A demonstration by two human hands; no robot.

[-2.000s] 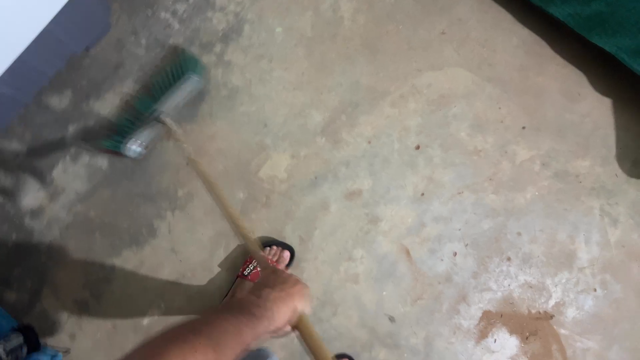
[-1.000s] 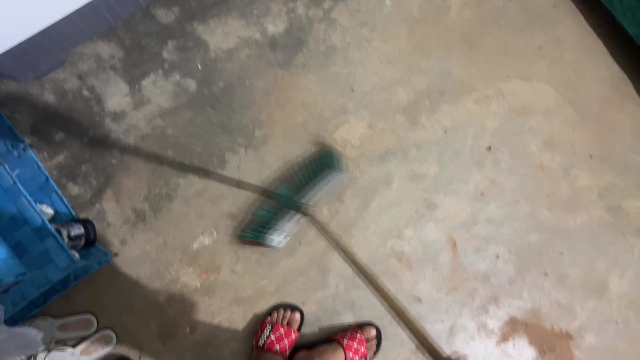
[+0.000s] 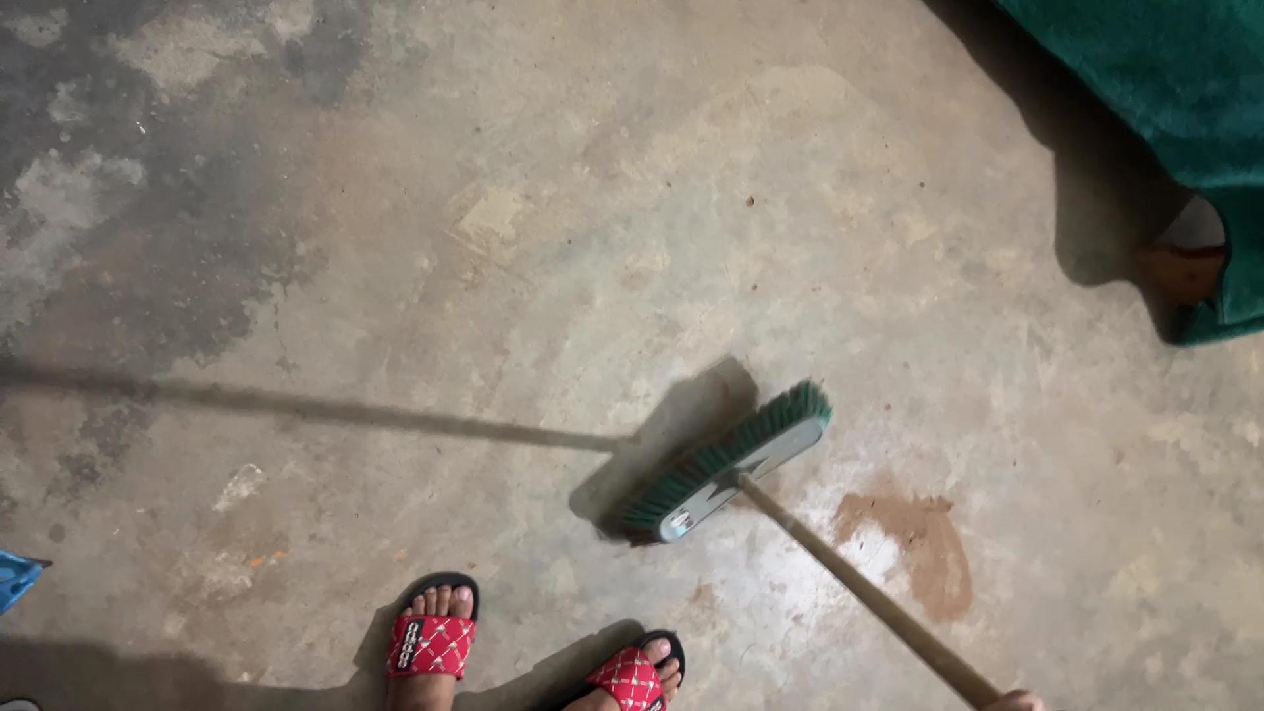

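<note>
A push broom with a grey head and green bristles (image 3: 736, 469) is tilted over the concrete floor, its shadow beside it. From the head, its wooden handle (image 3: 874, 597) slants down to the lower right. At the bottom edge, a small part of one hand (image 3: 1015, 701) is closed around the handle; which hand it is cannot be told from this sliver. No other hand is in view. Left of the handle are my feet in a red patterned slide sandal (image 3: 433, 642) and its mate (image 3: 632, 676).
Green cloth (image 3: 1165, 89) hangs at the upper right, with a brownish object (image 3: 1185, 267) partly under it. A reddish-brown patch (image 3: 928, 553) marks the concrete right of the broom. The corner of something blue (image 3: 18, 578) shows at the left edge.
The broom head has moved from the upper left across the floor to the right, near the brown patch. The forearm and hand seen two seconds ago are now mostly out of view.
</note>
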